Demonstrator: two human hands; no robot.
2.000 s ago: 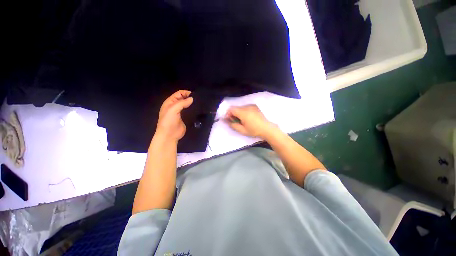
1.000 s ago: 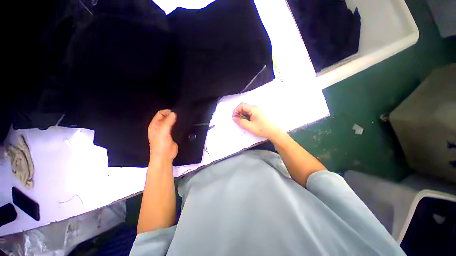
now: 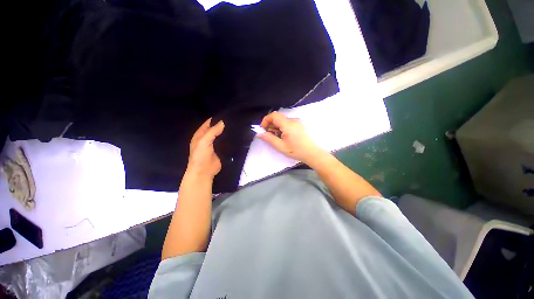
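Note:
A black garment (image 3: 158,76) lies spread over the white table (image 3: 316,128), its lower part reaching the front edge. My left hand (image 3: 205,150) rests on the cloth near that edge, thumb and fingers a little apart; whether it pinches cloth is hard to tell. My right hand (image 3: 287,135) is curled at the garment's right edge. The small silvery blades of thread snips (image 3: 256,128) poke from its fingers over the cloth. A small shiny button (image 3: 232,159) shows on the cloth between the hands, nearer the table edge.
A crumpled beige cloth (image 3: 20,178) and a black phone (image 3: 26,228) lie at the table's left. A white bin (image 3: 457,64) with dark cloth stands beyond the right edge. A beige box-like object (image 3: 497,146) and another bin (image 3: 483,239) are at right. Clear plastic (image 3: 76,263) is below left.
My right hand has moved left and up to the garment's edge, with the blades now showing. My left hand has shifted slightly right, its fingers more spread. The view has shifted a little.

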